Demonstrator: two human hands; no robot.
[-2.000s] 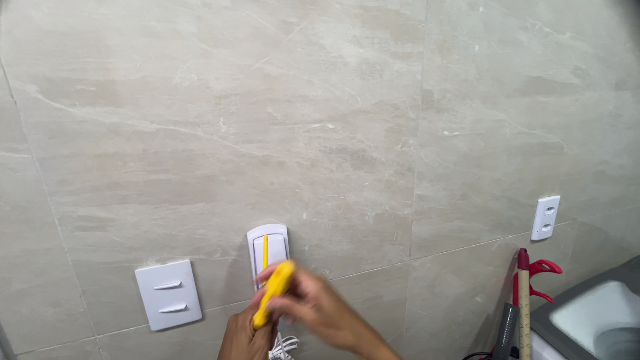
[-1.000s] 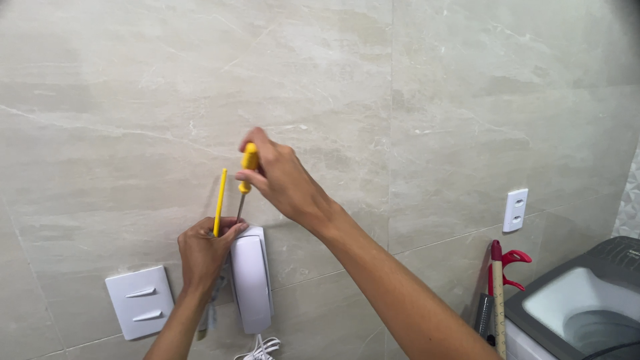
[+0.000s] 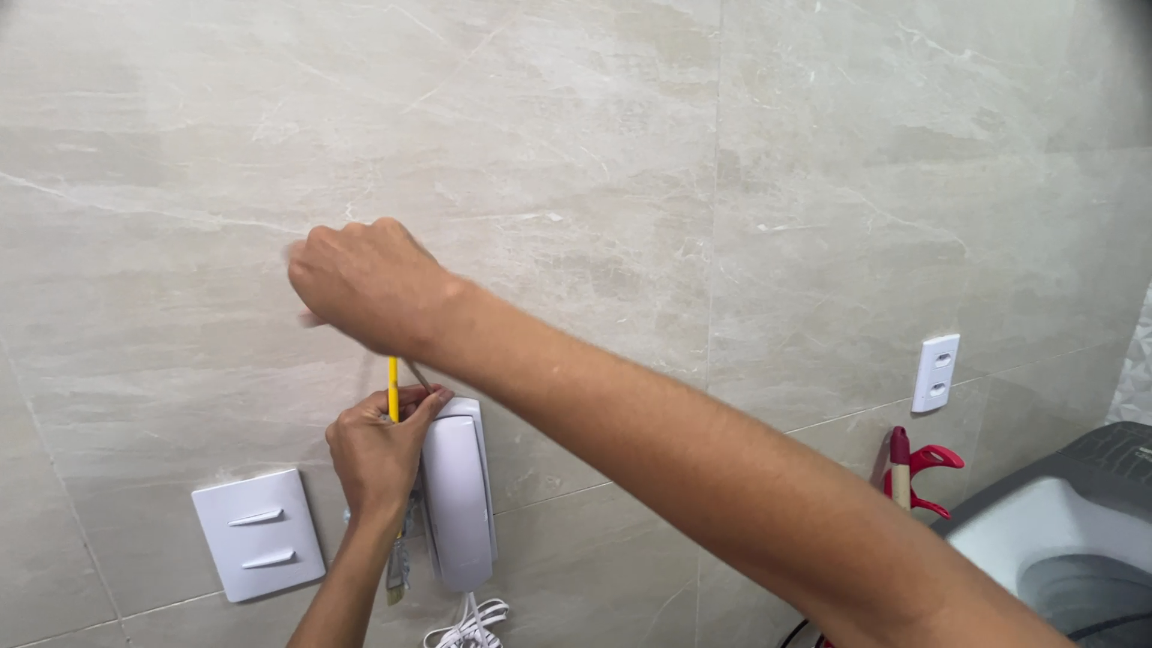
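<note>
A white intercom handset (image 3: 457, 504) is upright against the tiled wall, its white coiled cord (image 3: 468, 625) hanging below. My left hand (image 3: 378, 450) is at its top left corner, gripping a slim yellow-handled paintbrush (image 3: 393, 389) whose bristles show under the hand; thumb and fingertips meet at the tip of a screwdriver's metal shaft (image 3: 419, 376). Above, my right hand (image 3: 369, 283) is closed around the screwdriver's handle, which the hand hides. Whether a screw sits at the tip cannot be seen.
A white two-rocker switch plate (image 3: 258, 535) is at the lower left. To the right are a white wall outlet (image 3: 936, 373), a wooden pole with a dark red end (image 3: 900, 468), a red plastic handle (image 3: 936, 457) and a washing machine (image 3: 1053, 531) with its lid up.
Two seconds ago both hands were together lower, in front of the intercom. They have moved up to its top, and my right wrist has turned since one second ago, hiding the yellow screwdriver handle.
</note>
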